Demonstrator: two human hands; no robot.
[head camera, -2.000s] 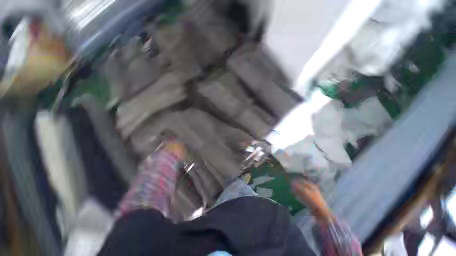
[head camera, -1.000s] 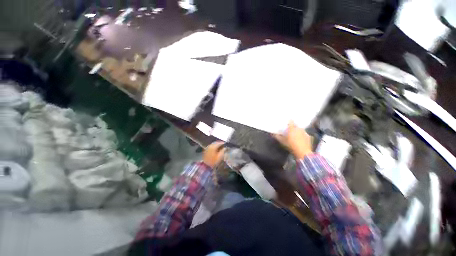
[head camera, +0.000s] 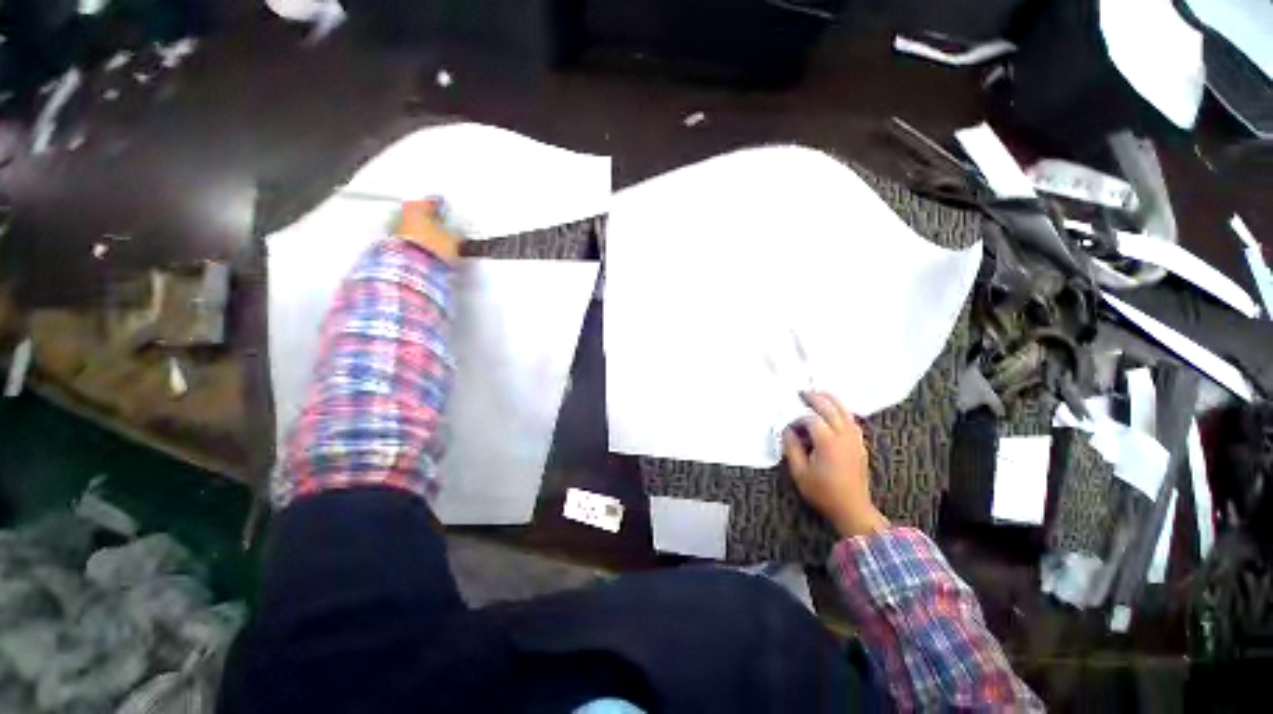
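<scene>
A large white paper pattern piece with a curved top lies on patterned grey-black cloth panels. My right hand is at its lower right edge, fingers bent and thumb apart; whether it grips the paper is unclear. To the left lie more white paper pieces, one curved at the top. My left hand is on them near the curved piece, its fingers small and blurred, my sleeve covering part of the paper. A printed slip and a blank slip lie near the front edge.
Tangled dark strips and long white paper strips lie at right, with a small stack topped by white paper. Dark blocks stand at the far side. Lumpy pale sacks are on the floor at lower left.
The view has turned and now faces the table squarely. My left hand has gone from the front edge onto the left papers. My right hand remains at the right paper's lower edge.
</scene>
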